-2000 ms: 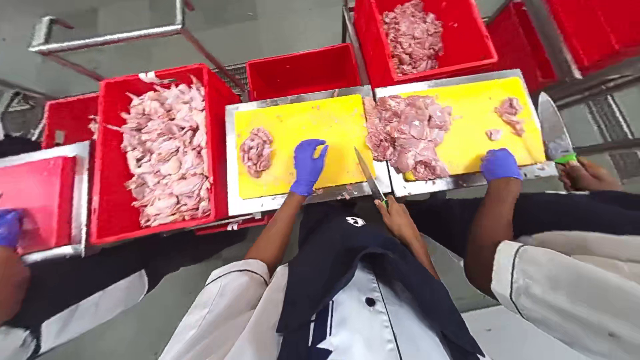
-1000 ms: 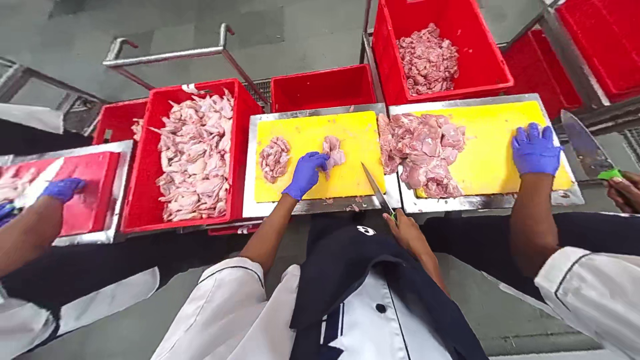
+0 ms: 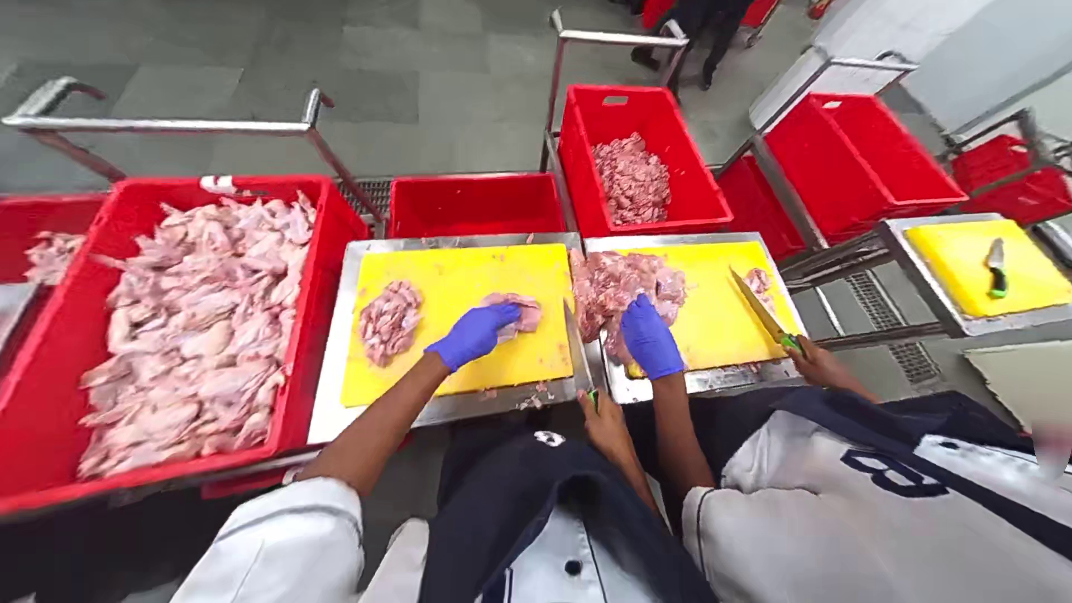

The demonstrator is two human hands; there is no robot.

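My left hand (image 3: 476,337), in a blue glove, rests on a flat piece of raw chicken meat (image 3: 517,313) on the yellow cutting board (image 3: 452,272). My bare right hand (image 3: 605,425) is closed round the green and black handle of a knife (image 3: 578,347), its blade pointing away from me along the board's right edge. A heap of cut chicken pieces (image 3: 391,322) lies on the left part of the board. Larger raw pieces (image 3: 624,289) are piled at the right, between my board and the second yellow board (image 3: 712,335).
At left stands a red crate (image 3: 322,276) full of raw chicken. An empty-looking red crate (image 3: 477,205) and one with cut meat (image 3: 632,180) stand behind the boards. A co-worker's gloved hand (image 3: 653,339) touches the pile; their other holds a knife (image 3: 762,310).
The view has swung to the right. My left hand, empty two seconds ago, has come onto a meat piece. The co-worker's gloved hand has moved left to the pile.
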